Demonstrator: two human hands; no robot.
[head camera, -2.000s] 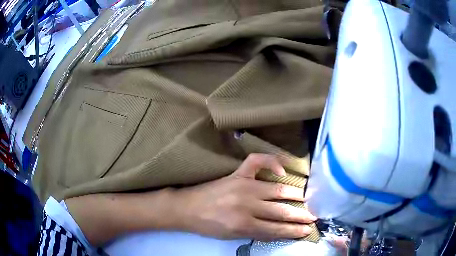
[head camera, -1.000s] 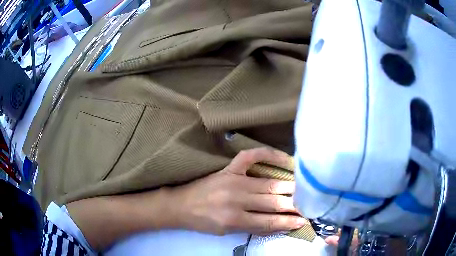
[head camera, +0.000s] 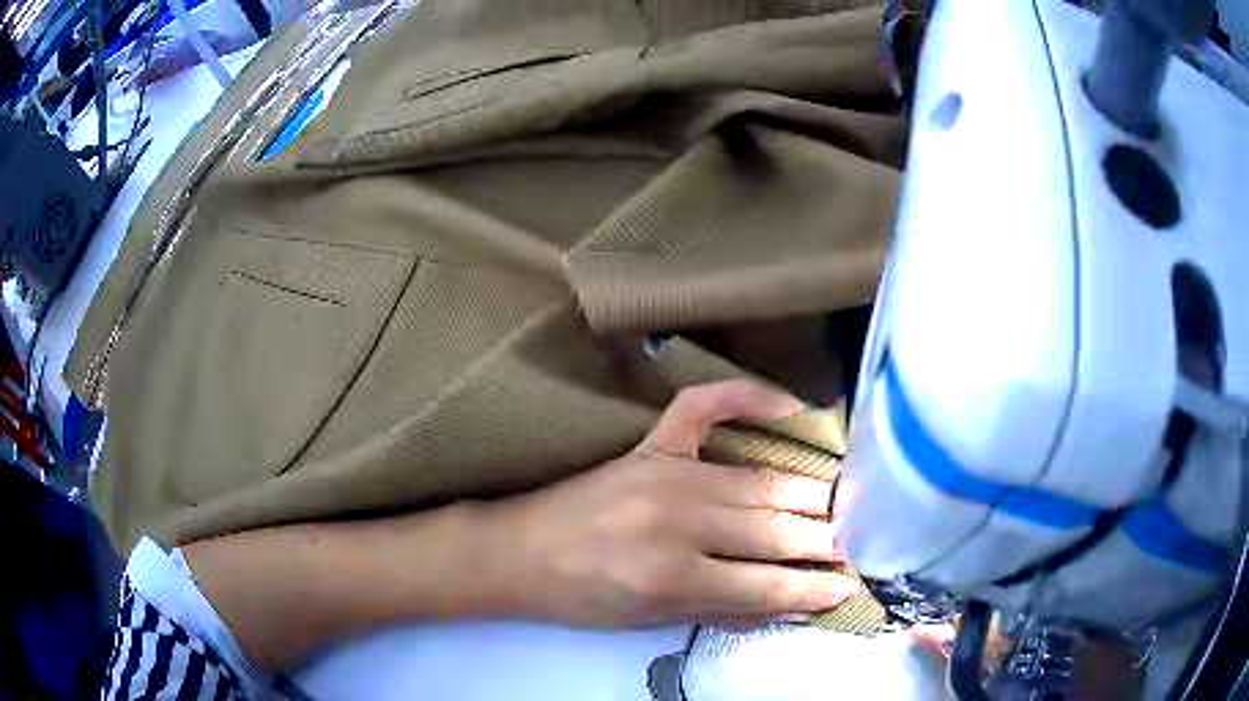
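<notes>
The brown ribbed garment body (head camera: 480, 356) covers the table, with a curved stitched pocket outline and slit at the left and a folded flap in the middle. My left hand (head camera: 658, 541) lies palm down on its near edge, fingers pointing right and pressing the cloth beside the needle area; the thumb is bent apart from the fingers. The index and middle fingertips reach the machine head's edge. The white sewing machine head (head camera: 986, 288) with a blue stripe hides the needle area. A small bit of skin below the head may be my right hand (head camera: 937, 638); the rest is hidden.
Glittering silvery-edged brown strips (head camera: 185, 206) lie along the far left side of the garment. A dark round part (head camera: 52, 226) stands at the left edge. Shiny metal machine parts (head camera: 1048, 657) show below the head.
Compared with one second ago, the machine head, garment and left hand all appear farther right in the picture as the view shifts. My left hand stays pressed on the cloth.
</notes>
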